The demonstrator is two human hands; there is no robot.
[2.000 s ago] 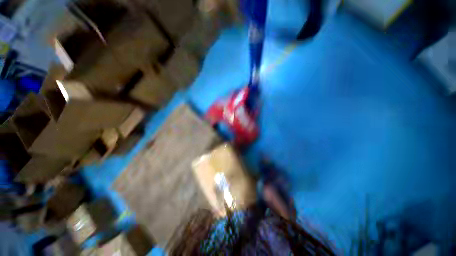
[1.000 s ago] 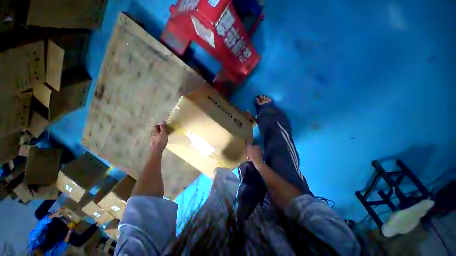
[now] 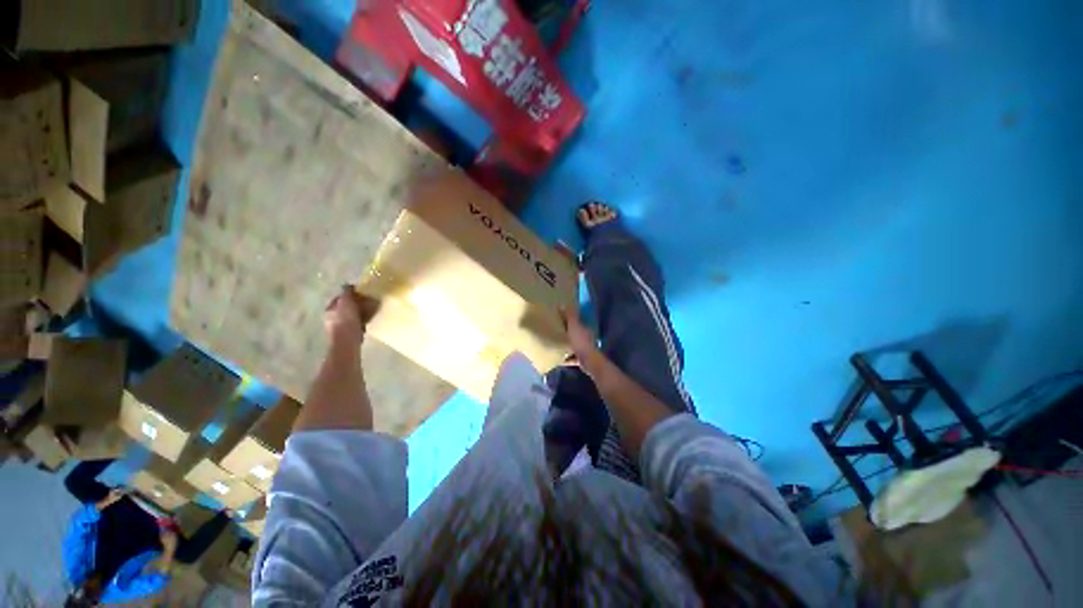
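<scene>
A sealed carton (image 3: 457, 291) with shiny tape and dark print on its side is between my two hands, over the near right corner of the wooden pallet (image 3: 279, 178). My left hand (image 3: 346, 311) grips its left end. My right hand (image 3: 580, 337) is on its right end; its fingers are partly hidden against the side. I cannot tell whether the carton touches the pallet.
The red pallet truck (image 3: 481, 77) is at the pallet's far right edge. Open cartons (image 3: 119, 226) lie at the left, closed cartons (image 3: 178, 398) at the lower left near a person in blue (image 3: 119, 552). A black stool frame (image 3: 897, 422) stands at the right with cables.
The view has cleared since the oldest frame, where the carton lay by the pallet edge and was blurred. Since one second ago the scene has shifted slightly left and up; both hands still hold the carton.
</scene>
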